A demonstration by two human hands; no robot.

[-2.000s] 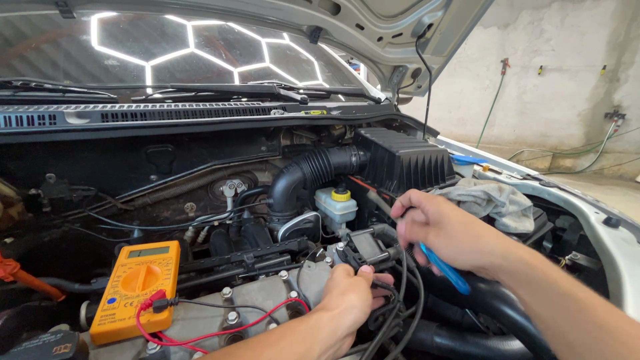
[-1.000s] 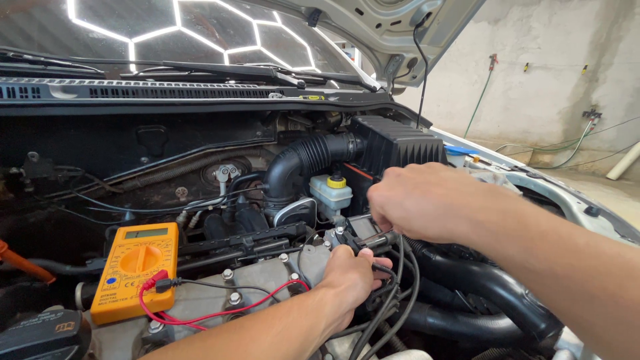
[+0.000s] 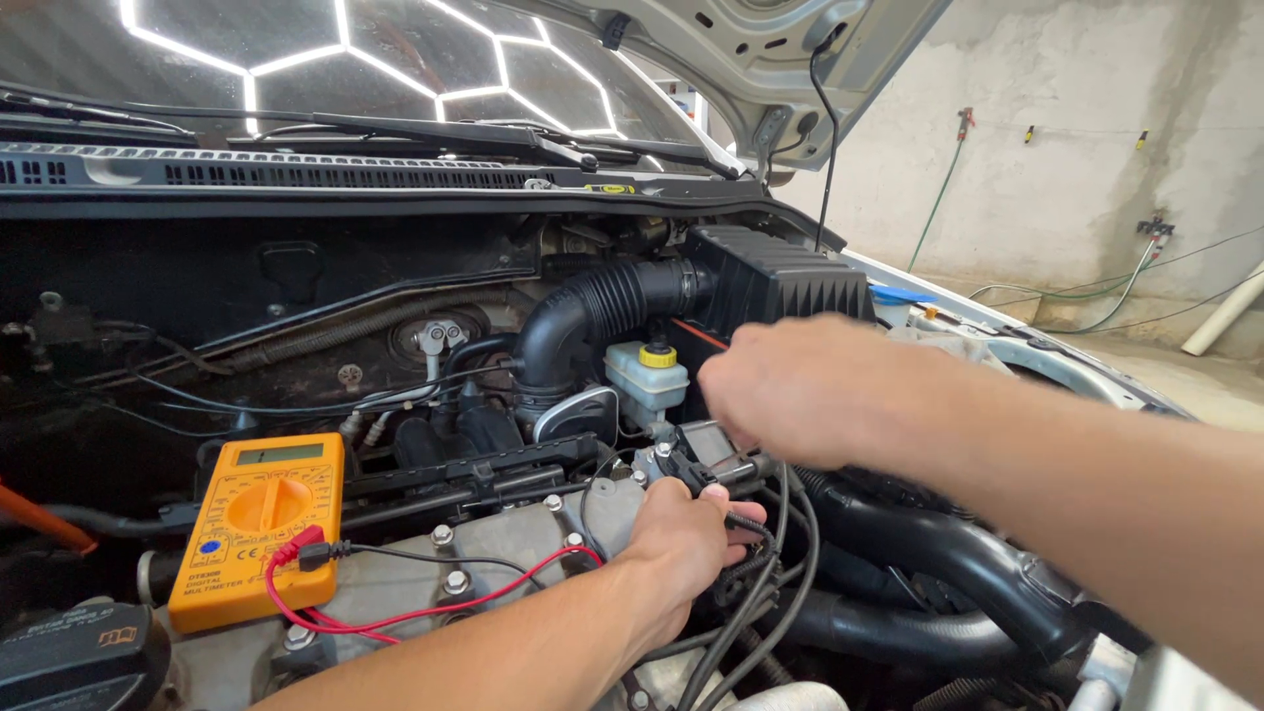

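Observation:
My left hand [image 3: 681, 543] grips a black wiring connector [image 3: 681, 471] with a corrugated cable sleeve, beside a dark rectangular module [image 3: 707, 444] at the end of the engine cover. My right hand [image 3: 790, 390] is slightly blurred, its fingers curled just above that module; what lies inside them is hidden. A short metallic rod shows below its fingers. A yellow digital multimeter [image 3: 262, 523] rests on the metal engine cover [image 3: 513, 538] at left, with red and black leads [image 3: 434, 607] running toward the left hand; their far ends cannot be made out.
Behind the hands are a fluid reservoir with a yellow cap [image 3: 647, 380], a ribbed intake hose [image 3: 602, 306] and a black air filter box [image 3: 790, 276]. Dark cables [image 3: 790, 592] hang below the left hand. Large black pipes [image 3: 928, 553] lie at right. The raised hood is overhead.
The blue-handled tool seen in my right hand two seconds ago is no longer visible. That hand has turned over and come closer to the module. The left hand stays at the connector.

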